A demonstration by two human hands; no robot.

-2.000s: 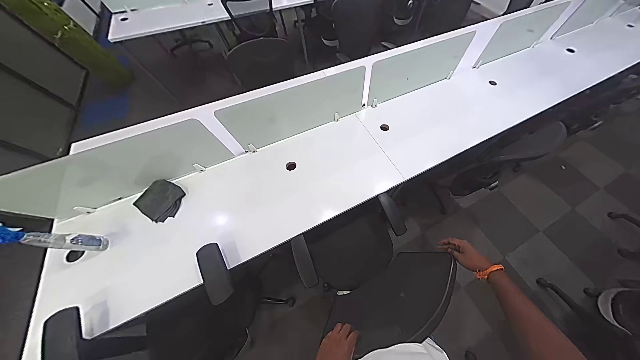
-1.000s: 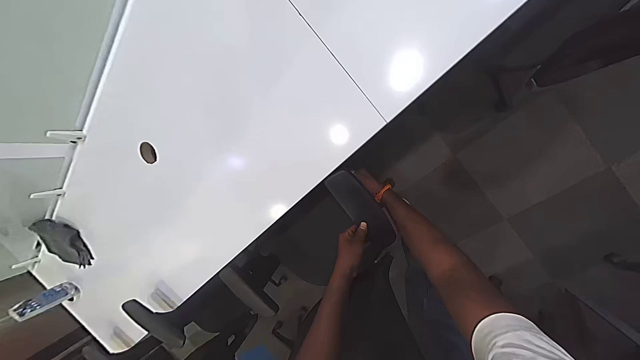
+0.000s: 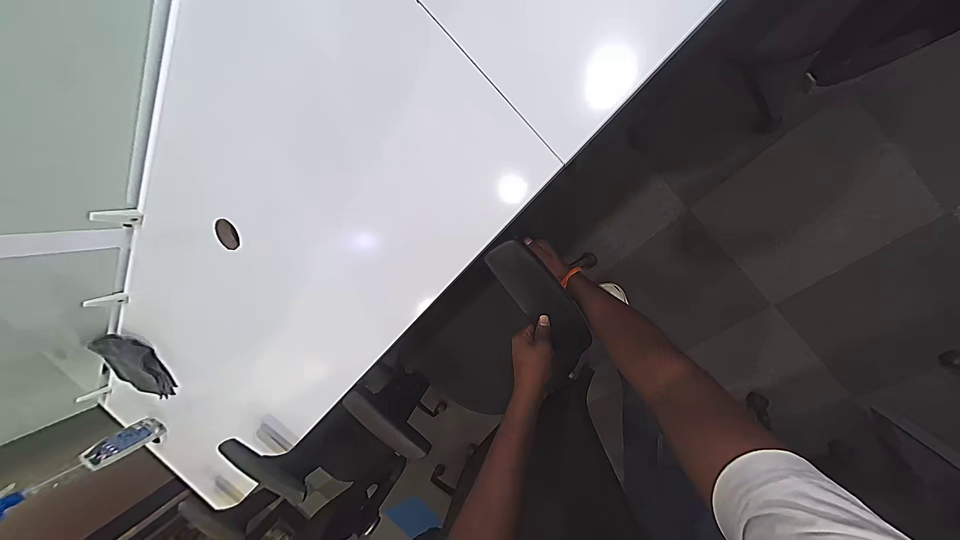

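Just off the front edge of the white desk (image 3: pixel 337 187) is a black chair armrest (image 3: pixel 541 296). My left hand (image 3: pixel 532 356) grips its near end, thumb on top. Against the armrest's far right side rests my right hand (image 3: pixel 547 256), with an orange band at the wrist; its fingers are partly hidden behind the armrest, so its grip is unclear. On the desk by the partition lies a crumpled dark grey cloth (image 3: pixel 135 364). A clear plastic bottle (image 3: pixel 124 444) with a blue part extends past the desk's left end.
Frosted partition panels (image 3: pixel 67 112) run along the desk's back on white brackets. A round cable hole (image 3: pixel 227 234) pierces the desktop. More black chair armrests (image 3: pixel 386 424) stand along the front edge at lower left. Grey carpet tiles (image 3: pixel 817 180) cover the floor at right.
Two seconds ago my hands were apart at a black chair; now both are at one armrest, where they also were a second ago. The view has turned and come closer to the desk.
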